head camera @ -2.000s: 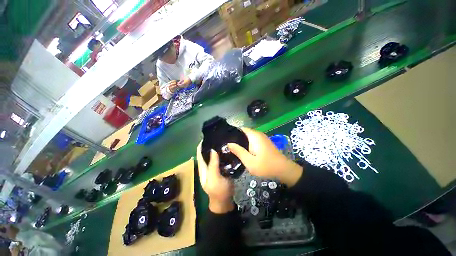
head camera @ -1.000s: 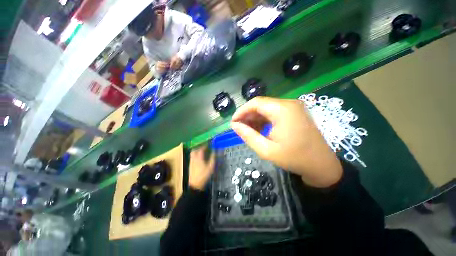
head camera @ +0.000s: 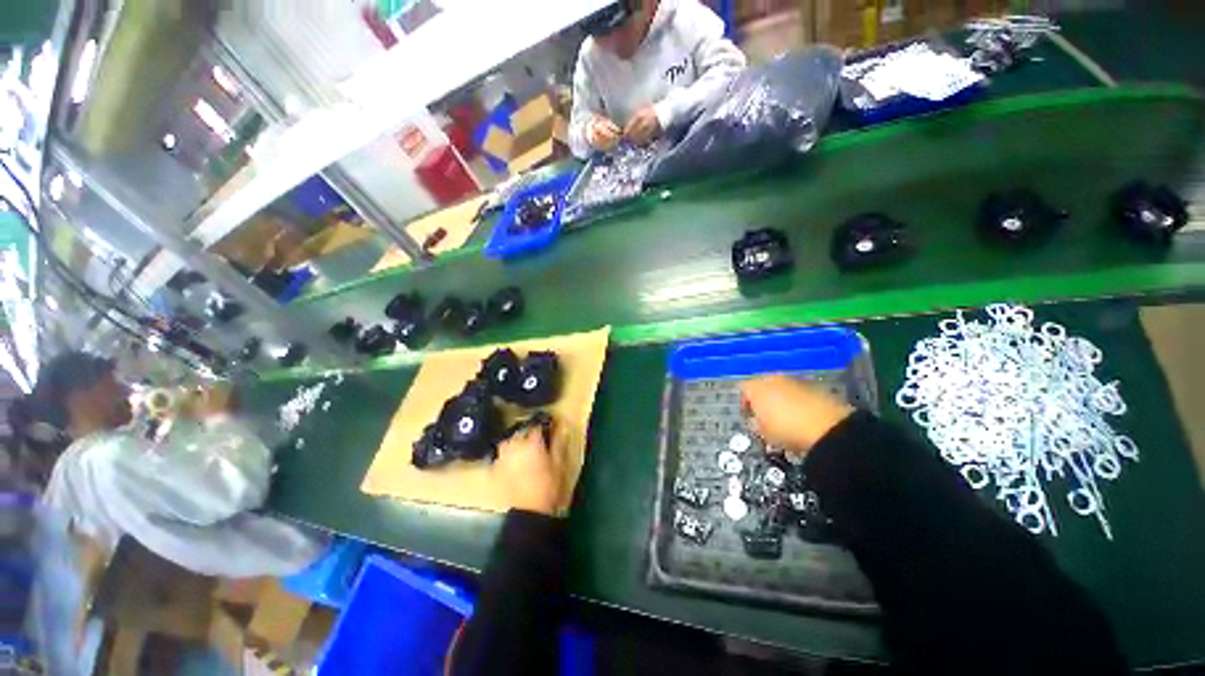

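My left hand (head camera: 531, 472) is on a black housing at the right side of the housing cluster (head camera: 465, 420) on the cardboard sheet (head camera: 397, 462); the hand covers most of that housing. My right hand (head camera: 789, 412) is over the upper part of the grey parts tray (head camera: 674, 436), fingertips pointing down and left; whether it holds anything is hidden. Small white discs (head camera: 735, 485) and small black inserts (head camera: 763, 539) lie in the tray below the hand. The bright blue bin (head camera: 773, 354) is at the tray's far end.
White ring-ended levers (head camera: 1011, 403) lie in a pile right of the tray. The green conveyor (head camera: 687, 264) crosses beyond, carrying black units (head camera: 866, 243). A co-worker (head camera: 654, 66) is opposite beside a blue crate (head camera: 533, 225). Another person (head camera: 146, 489) is at left; cardboard edge (head camera: 1176, 350) at far right.
The view has turned left. My left hand has moved onto a housing on the cardboard. My right hand has lowered to the tray. The housing held two seconds ago is no longer in my hands.
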